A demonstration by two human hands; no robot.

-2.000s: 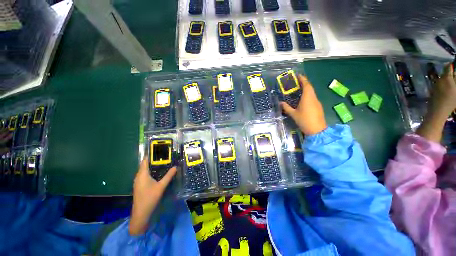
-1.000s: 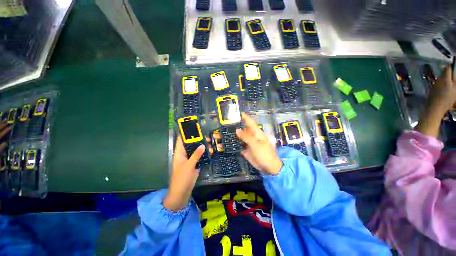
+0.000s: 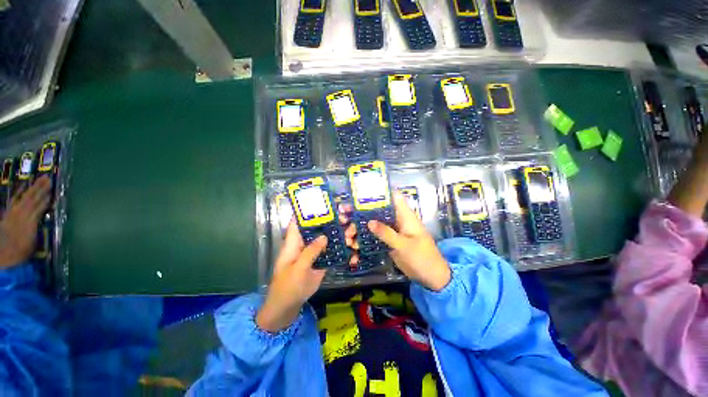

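My left hand [image 3: 293, 275] holds a dark keypad phone [image 3: 313, 203] with a yellow frame; its screen is lit and my thumb lies on its keys. My right hand [image 3: 411, 246] holds a second keypad phone [image 3: 369, 186], also lit, thumb on its keypad. Both phones are side by side above the front row of the clear plastic tray [image 3: 260, 139]. Other keypad phones lie in the tray; in the back row, several screens are lit white and the one at the right end is dark. My hands and the held phones partly hide the front row.
Small green pieces [image 3: 589, 139] lie right of the tray. A raised white surface [image 3: 574, 50] beyond holds more phones. A metal upright [image 3: 190, 39] stands at back left. A neighbour's hand [image 3: 23, 221] is over a phone tray at left; a pink sleeve [image 3: 660, 271] is at right.
My right hand left the tray's right end and now holds a phone beside the left one. The left phone has been lifted, and its screen went from dark to lit. The neighbour's hand at left moved further in.
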